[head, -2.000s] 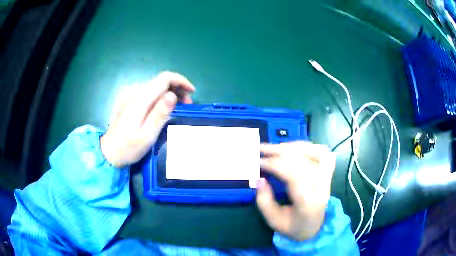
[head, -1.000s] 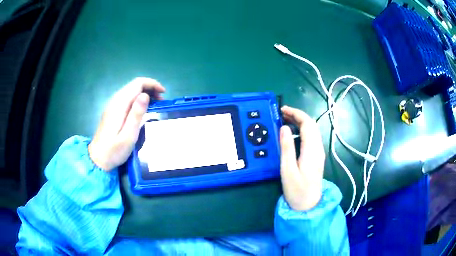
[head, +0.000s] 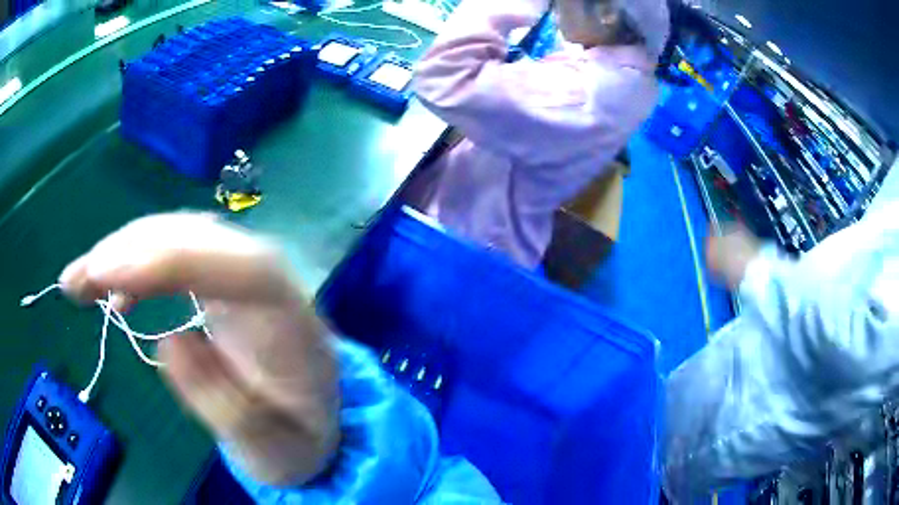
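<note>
A blue handheld tester [head: 54,449] lies at the lower left, cut off by the picture's edge, its screen white and its round arrow pad above it. A white cable [head: 96,360] runs up from the tester's side to a loose tangle, partly hidden behind my right hand; a white plug end shows at far left. My right hand [head: 237,335] is raised, large and blurred, in front of the bench and the cable. Its fingers are curved, with the thumb apart, and nothing is visibly gripped. My left hand is out of the picture.
Stacked blue units [head: 212,89] and a small yellow-and-black item [head: 239,184] stand on the green bench. A large blue bin [head: 532,365] is beside its edge. A pink-clad person [head: 552,128] stands beyond; another person's pale sleeve [head: 798,345] and hand are at right.
The view has swung right, moving the tester and cable to the lower left. My right hand has left the tester and risen. My left hand has gone out of view.
</note>
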